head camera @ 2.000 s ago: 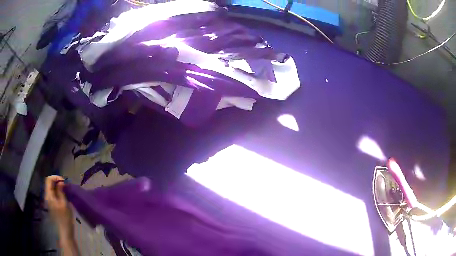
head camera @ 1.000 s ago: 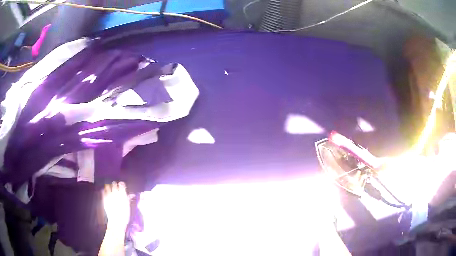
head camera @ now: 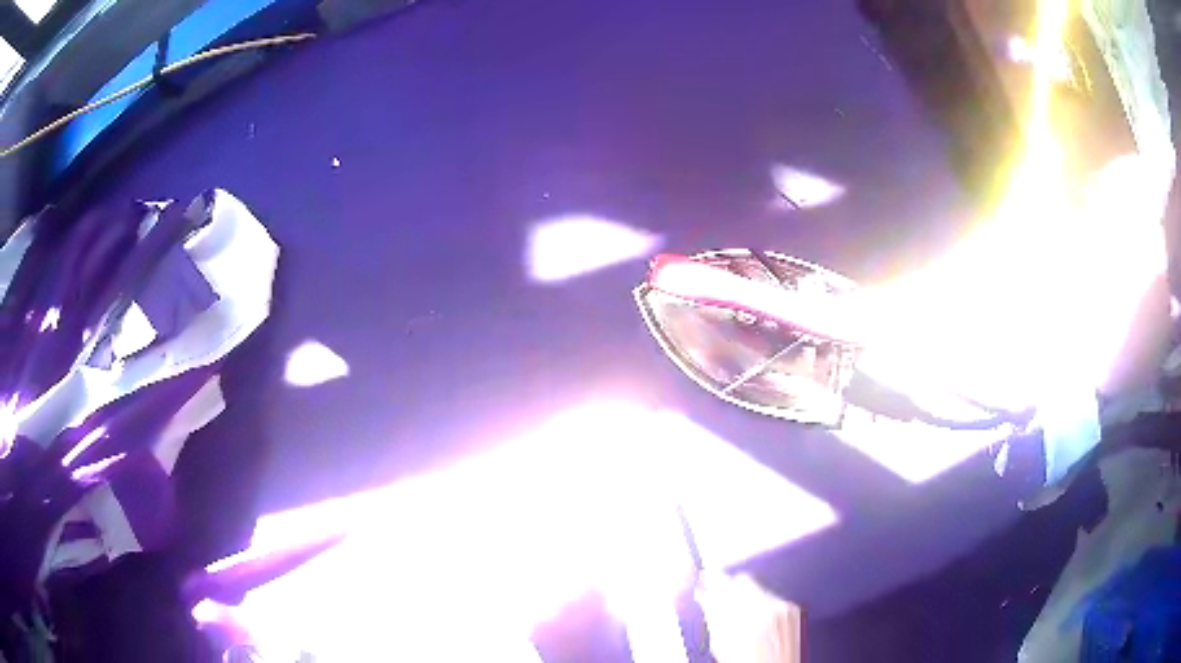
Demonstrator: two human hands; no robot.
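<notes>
A garment piece (head camera: 570, 628), dark purple with pale parts, lies at the near table edge, mostly washed out by glare. A skin-coloured shape at the bottom edge, seemingly my right hand (head camera: 764, 624), is cut off and overexposed beside the cloth; its fingers and any grip cannot be made out. My left hand is not visible. The steam iron (head camera: 751, 337), with a pale-outlined pointed plate and a red-pink handle, rests right of centre with its tip towards the left, apart from the hand.
A loose pile of dark cloth with white bands (head camera: 240, 279) lies at the left. The purple table cover (head camera: 440, 168) has bright sun patches. The yellow glowing hose (head camera: 1040, 117) rises at the right. Pale and blue cloth (head camera: 1127, 609) shows at the lower right.
The view has turned right, so the pile and iron sit further left. My left hand, earlier visible by the pile, is no longer seen. Cloth parts now show within the near glare.
</notes>
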